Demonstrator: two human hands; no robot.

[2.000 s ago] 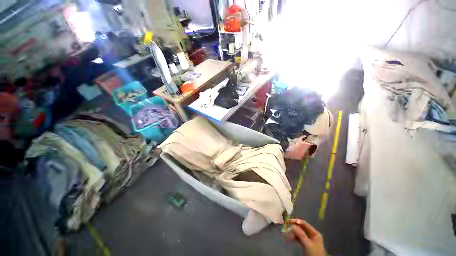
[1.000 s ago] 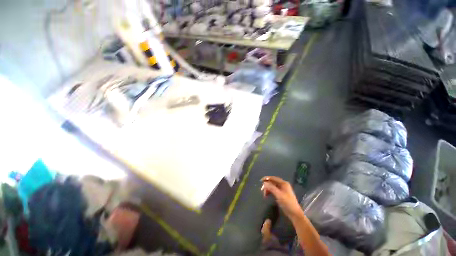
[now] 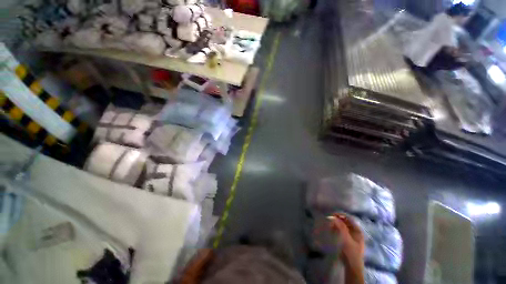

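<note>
My right hand (image 3: 348, 241) is raised at the lower centre right, blurred, with its fingers loosely bent. It overlaps the view of grey film-wrapped bundles (image 3: 385, 213) in a row on the floor; no contact can be made out. Nothing clear shows in its fingers, but the blur hides small things. A blurred skin-coloured patch at the bottom edge, left of my grey clothing, looks like part of my left hand or arm (image 3: 195, 269). Its fingers cannot be made out.
A pale table (image 3: 150, 222) with a dark cloth is at lower left. White bundles (image 3: 116, 161) lie beyond it. A back table (image 3: 244, 66) holds wrapped goods. A yellow line (image 3: 241, 158) crosses the grey floor. Stacked panels (image 3: 383, 97), a person (image 3: 438, 41) and a white-rimmed bin (image 3: 430, 244) are right.
The view has swung from the cloth cart, past the pale table, to the aisle and grey bundles. My right hand remains raised at lower right. The skin-coloured patch shows at the bottom left of centre.
</note>
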